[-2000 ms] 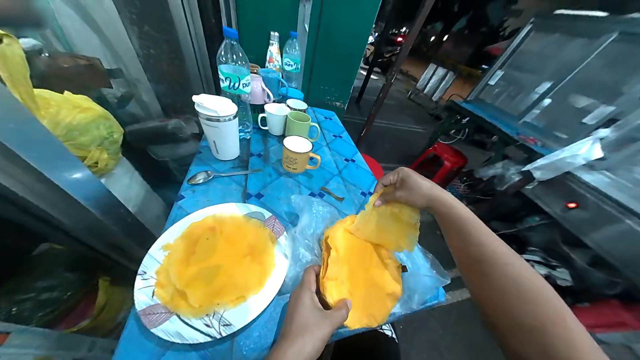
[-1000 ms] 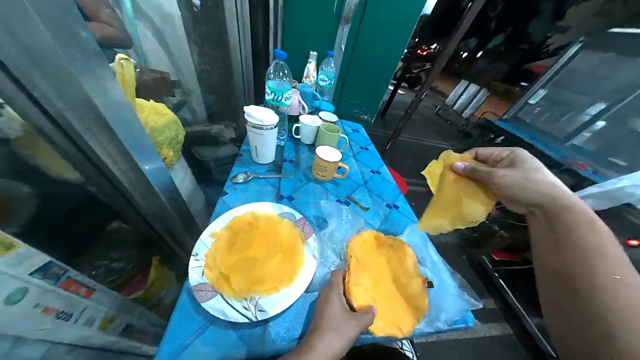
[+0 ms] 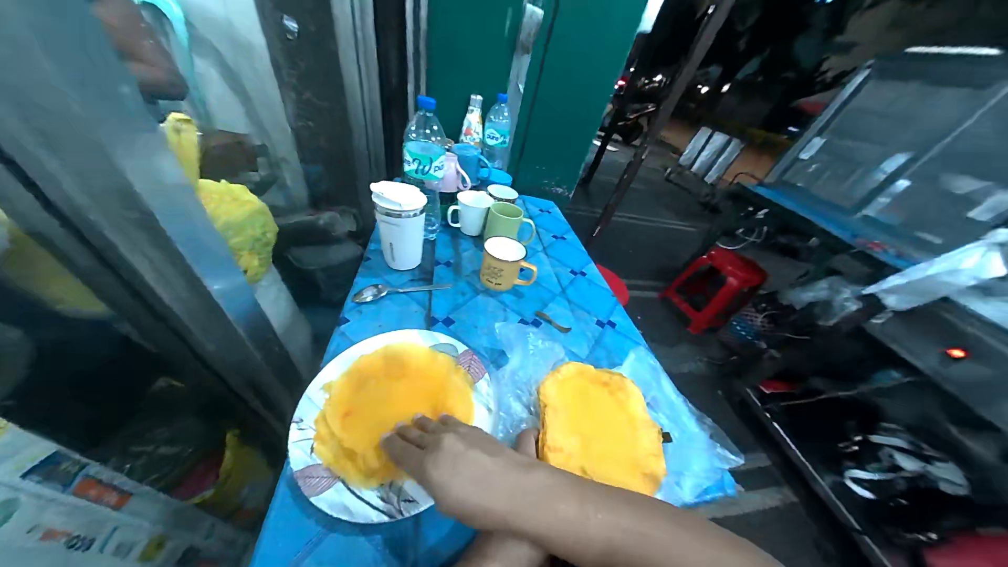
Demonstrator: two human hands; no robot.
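Observation:
Thin yellow flatbread-like sheets (image 3: 394, 394) lie layered on a white patterned plate (image 3: 311, 425). My right hand (image 3: 441, 457) reaches across to the left and rests its fingers on the lower right of these sheets. A folded stack of similar yellow sheets (image 3: 602, 425) lies on a clear plastic bag (image 3: 693, 449) to the right of the plate. My left hand (image 3: 526, 445) is mostly hidden beneath the right forearm; a finger or thumb shows at the left edge of the stack.
Beyond the plate, a spoon (image 3: 402, 291), a yellow mug (image 3: 504, 268), a green mug (image 3: 504, 222), a white mug (image 3: 472, 213), a lidded tumbler (image 3: 400, 232) and plastic bottles (image 3: 424, 150) stand or lie on the blue table (image 3: 583, 272). A metal post borders the left side; a red stool (image 3: 717, 287) stands right.
My right hand has moved from the right, where it held up a yellow sheet, across to the plate. That sheet is no longer raised. The left hand stays by the stack.

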